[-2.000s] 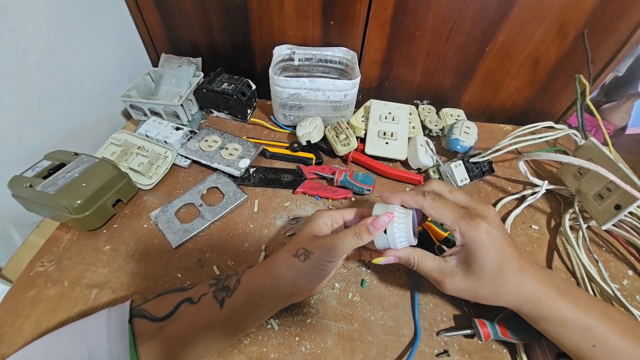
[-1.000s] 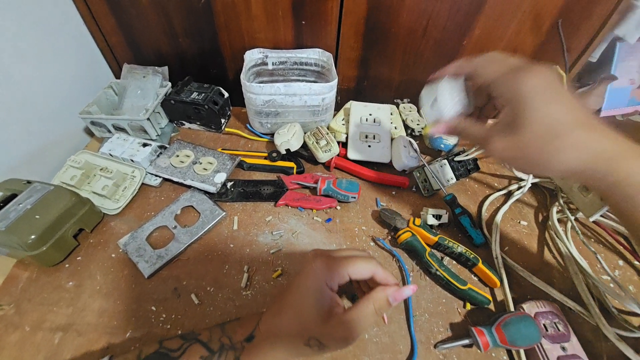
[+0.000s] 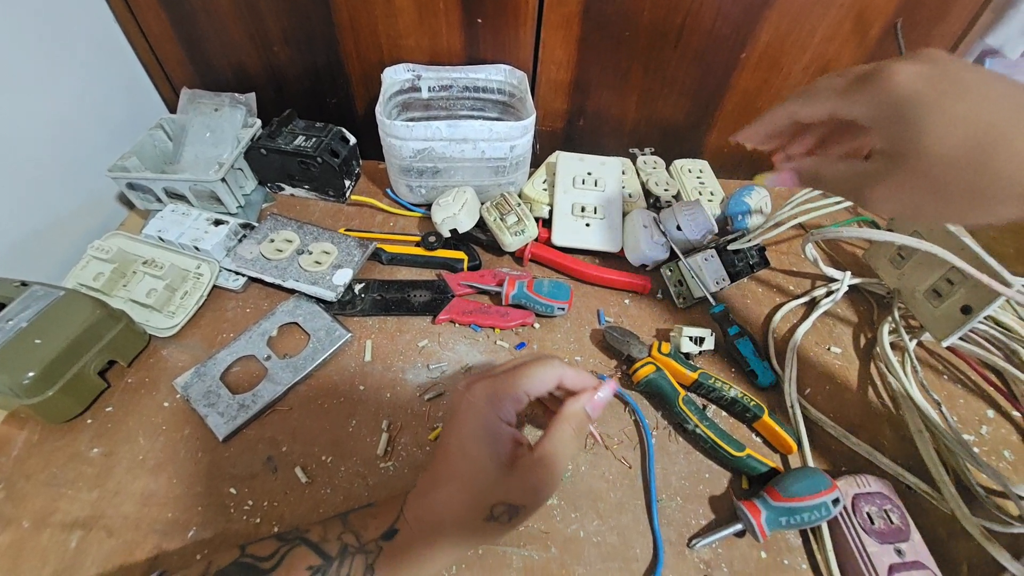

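Note:
My left hand [image 3: 512,448] is low in the middle, thumb and index fingertips close together at the end of a blue wire [image 3: 650,472]; whether they pinch it cannot be told. Blurred, my right hand [image 3: 872,144] hangs at the upper right with nothing seen in it, above white cables [image 3: 800,336]. To its lower left, a round whitish fitting [image 3: 688,224] rests beside a blue-and-white one [image 3: 748,210]. Green-and-yellow pliers [image 3: 704,408] lie right of the wire. A stubby screwdriver [image 3: 788,508] and a pinkish outlet [image 3: 884,528] are at the lower right.
A cut plastic container [image 3: 456,132] stands at the back. Cream outlets [image 3: 588,200], a red-handled tool [image 3: 588,268], a utility knife [image 3: 424,254] and a metal cover plate [image 3: 264,364] lie around. A black breaker [image 3: 304,156] and an olive housing [image 3: 64,344] are at left. Scraps litter the tabletop.
Both hands were on the white fitting two seconds ago; my right hand then carried it up and right. It has been let go, and a like fitting now sits among the outlets.

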